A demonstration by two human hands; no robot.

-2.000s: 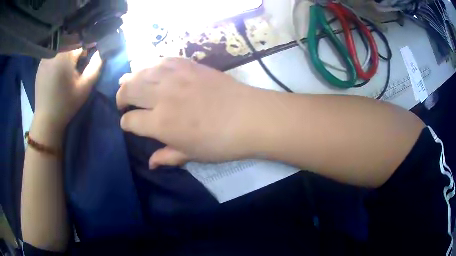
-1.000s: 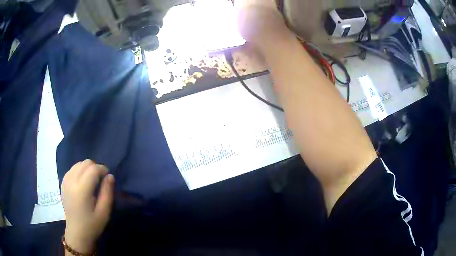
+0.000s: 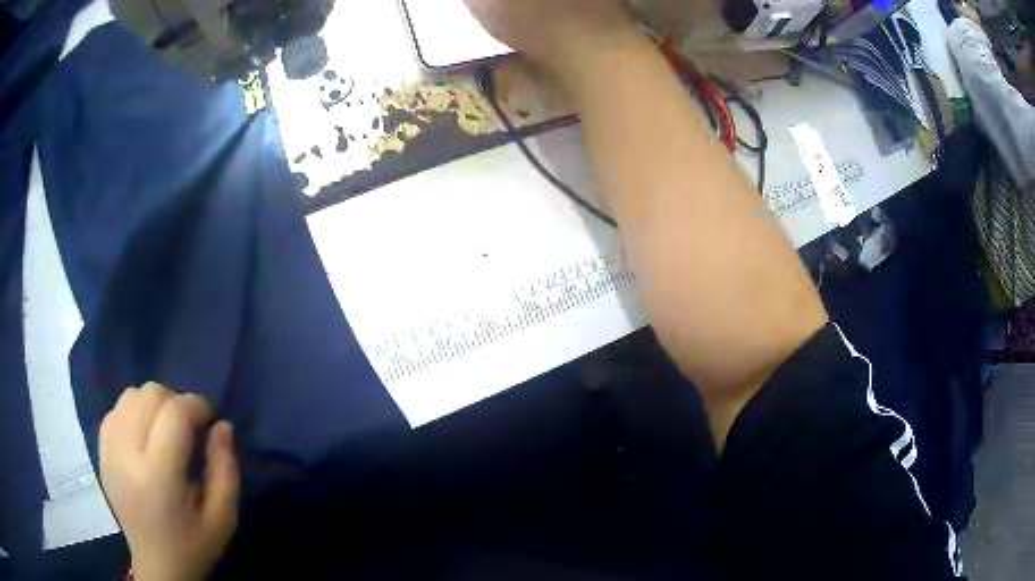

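Navy cloth point(image 3: 170, 216) lies from the presser foot area point(image 3: 252, 93) down over the table's front edge. My left hand point(image 3: 170, 477) is on the cloth's lower part with fingers curled; whether it pinches cloth is not clear. My right hand point(image 3: 545, 17) is at the top edge, partly cut off, over the lower right of a lit smartphone point(image 3: 460, 34). Its fingertips are not clear. The phone lies on the worn machine bed point(image 3: 397, 125).
My right forearm crosses above the white ruler-marked table point(image 3: 454, 261). A black cable point(image 3: 545, 176) runs from the phone. Partly hidden red scissor handles point(image 3: 717, 102) lie behind the forearm. A white device point(image 3: 774, 14) is at the top right. Another person's sleeve point(image 3: 993, 85) shows at far right.
My left hand has moved from beside the needle area down the cloth. My right hand has left the cloth and reached up to the phone. The view has shifted, and the phone's glare is less.
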